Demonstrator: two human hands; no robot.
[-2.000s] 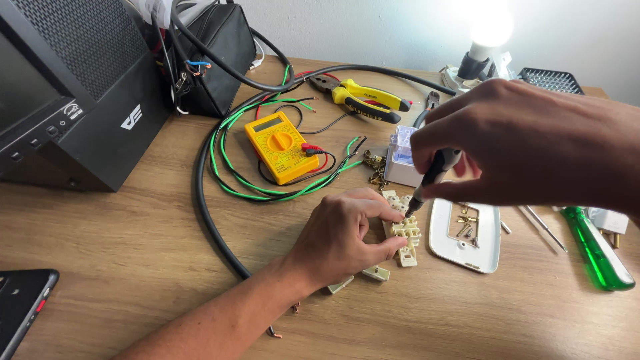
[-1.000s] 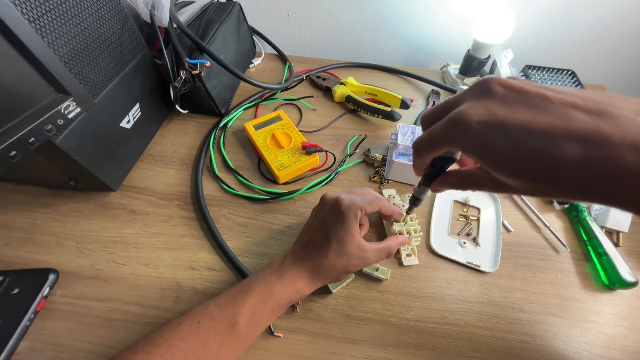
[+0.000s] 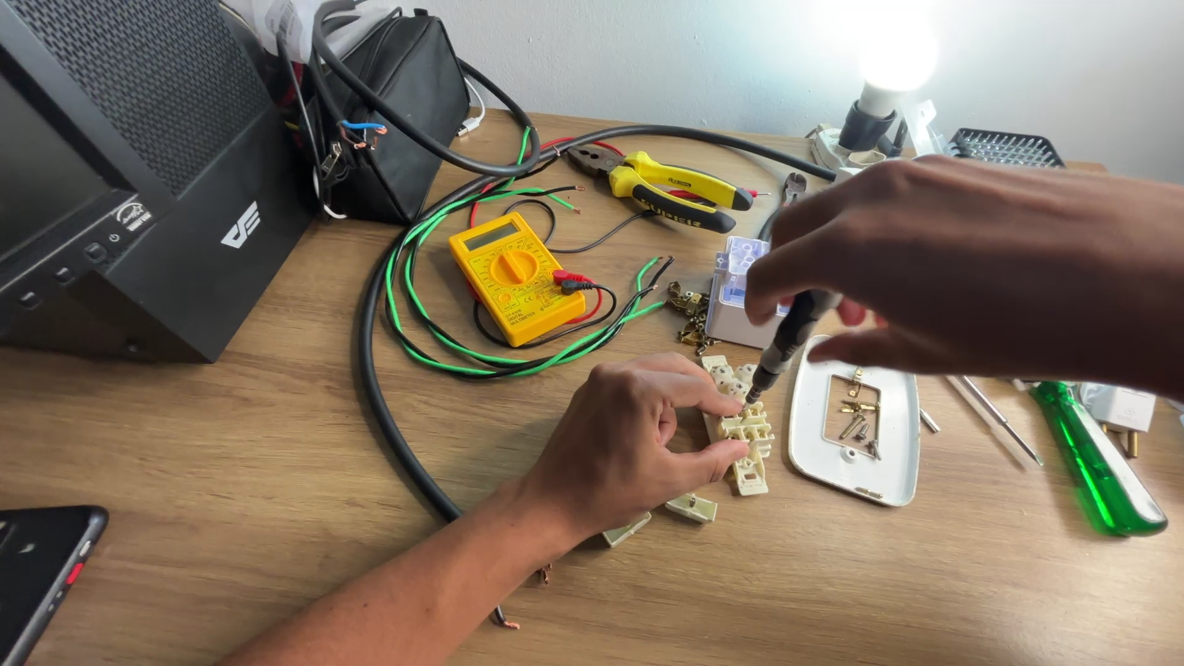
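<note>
My left hand (image 3: 638,439) pinches a cream plastic electrical module (image 3: 747,430) on the wooden table between thumb and forefinger. From above, my right hand (image 3: 860,268) grips a black-handled screwdriver (image 3: 786,342), its tip down at the module's upper part. Beside the module lies a white wall plate (image 3: 805,435) with small screws and brass parts in its opening. Two loose cream pieces, one of them a small block (image 3: 692,508), lie below my left hand. Brass terminals (image 3: 689,310) are heaped near a clear-lidded box (image 3: 731,277), which my right hand partly hides.
A yellow multimeter (image 3: 518,277) lies among green and black wires. Behind it are yellow-black pliers (image 3: 675,190) and a thick black cable (image 3: 370,370). A green-handled screwdriver (image 3: 1091,462) lies right, a phone (image 3: 46,573) left. A lit bulb (image 3: 897,60) stands behind; a black computer case (image 3: 166,231) stands left.
</note>
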